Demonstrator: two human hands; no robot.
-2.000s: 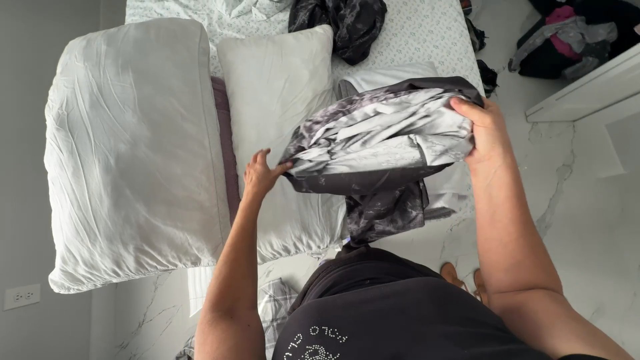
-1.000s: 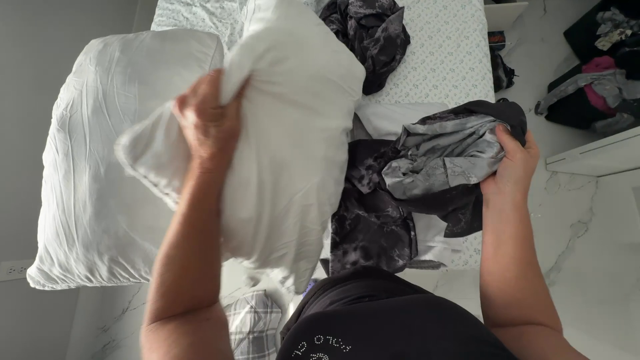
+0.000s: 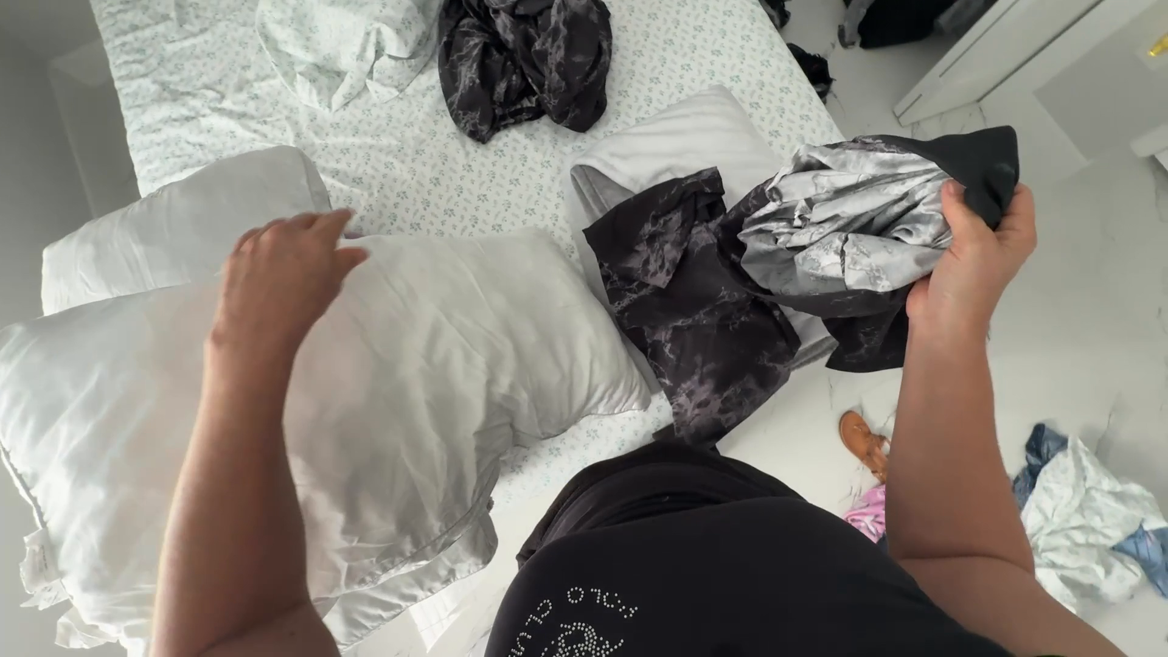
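Note:
My right hand (image 3: 976,255) grips the black hem of a black marbled fabric cover (image 3: 849,219), which is bunched so its pale grey inside shows. Part of the dark marbled cloth (image 3: 703,338) hangs down from it over the bed's edge. My left hand (image 3: 283,274) is above a white pillow (image 3: 438,319), fingers slightly bent and apart from the thumb, with nothing held. That pillow lies across the near left of the bed, overlapping another white pillow (image 3: 182,228). Beneath the dark cloth is a folded white and grey textile (image 3: 680,141).
The bed has a floral sheet (image 3: 693,55). On it lie a bunched dark marbled cloth (image 3: 525,64) and a crumpled pale floral cloth (image 3: 351,46). Clothes (image 3: 1086,520) and a brown sandal (image 3: 862,443) are on the marble floor at right, below a white furniture edge (image 3: 995,55).
My left hand has let go of the white pillow it held up a second ago; that pillow now lies over the other. My right hand still holds the marbled cover, its opening spread wider.

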